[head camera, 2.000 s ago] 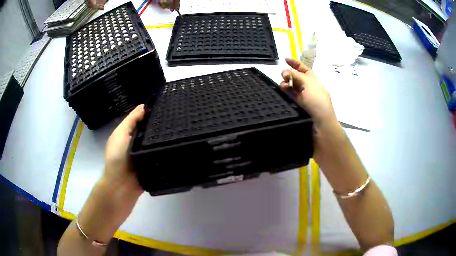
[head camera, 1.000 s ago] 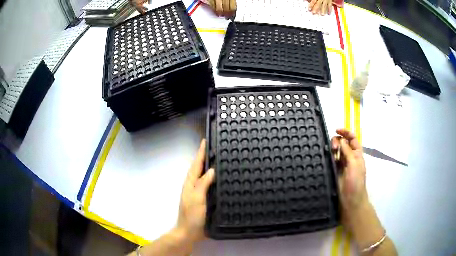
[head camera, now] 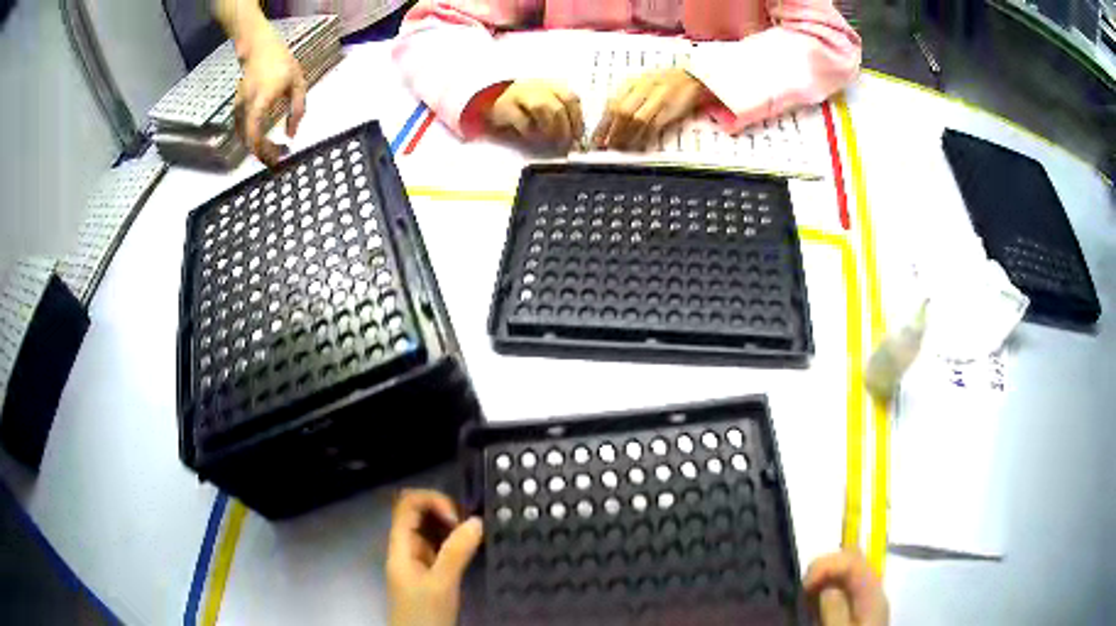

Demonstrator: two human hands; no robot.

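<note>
The working tray lies nearest me, cut off by the bottom edge. Its upper rows hold silver-white round components; the lower pockets look empty. My left hand grips its left edge, thumb at the rim. My right hand is at its right edge, partly cut off by the picture's bottom; whether it holds anything else is hidden. The stacked component trays stand at the left, the top one mostly filled with silver dots.
The second worker's tray lies at centre, partly filled. Beyond it, pink-sleeved hands work over a white part board. Another person's hand reaches beside stacked white boards. A squeeze bottle, tissue, paper and spare tray are right.
My hands and the working tray have moved lower in view. The tray was earlier tilted, showing a thick side. The view now takes in the pink sleeves and another person's hand beside the left stack.
</note>
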